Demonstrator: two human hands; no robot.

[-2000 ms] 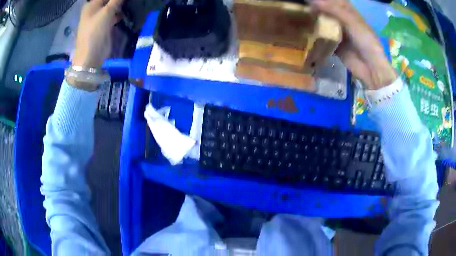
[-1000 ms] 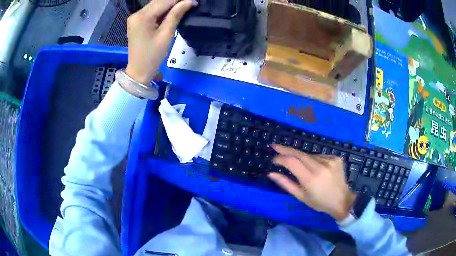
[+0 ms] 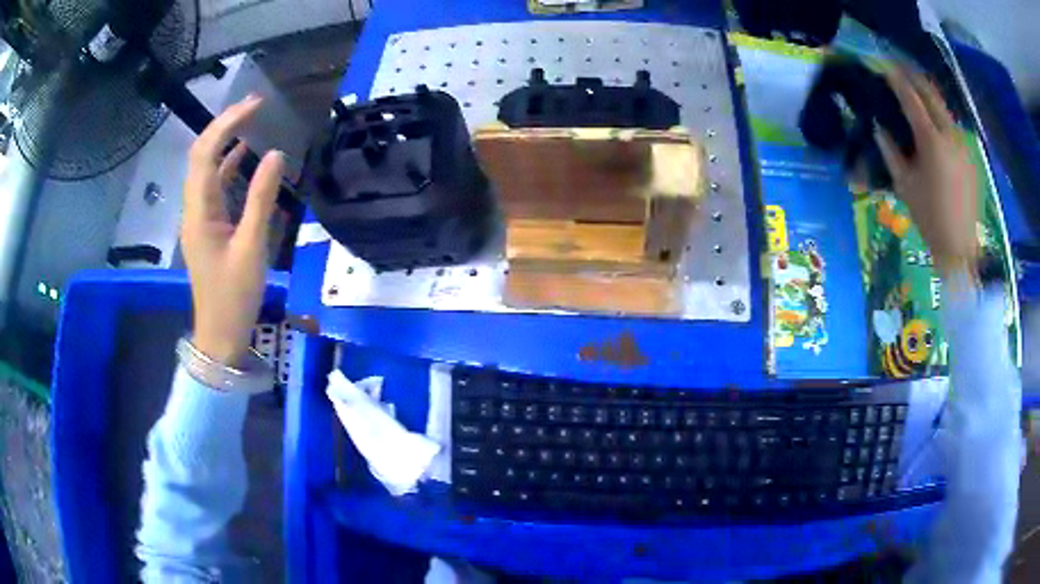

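Note:
A large black blocky housing [image 3: 399, 177] stands on the left of the perforated metal plate [image 3: 439, 57]. The wooden block fixture [image 3: 587, 222] sits right of it, with a low black lugged part [image 3: 590, 103] behind the wood. My left hand [image 3: 234, 234] is raised left of the housing, fingers apart, empty and not touching it. My right hand [image 3: 937, 171] is at the upper right over the green picture book, its fingers on a smaller dark part [image 3: 855, 120]. Hand and part are motion-blurred, and the part's shape is unclear.
The keyboard [image 3: 673, 445] lies along the bench front with a crumpled white tissue [image 3: 382, 431] at its left end. The blue bin [image 3: 74, 422] is at left. A black fan [image 3: 97, 86] is upper left. A blue booklet [image 3: 804, 251] lies beside the green book [image 3: 907, 342].
My right hand has left the keyboard for the upper right and has a dark part. My left hand has come away from the housing. The view has shifted, showing more of the plate.

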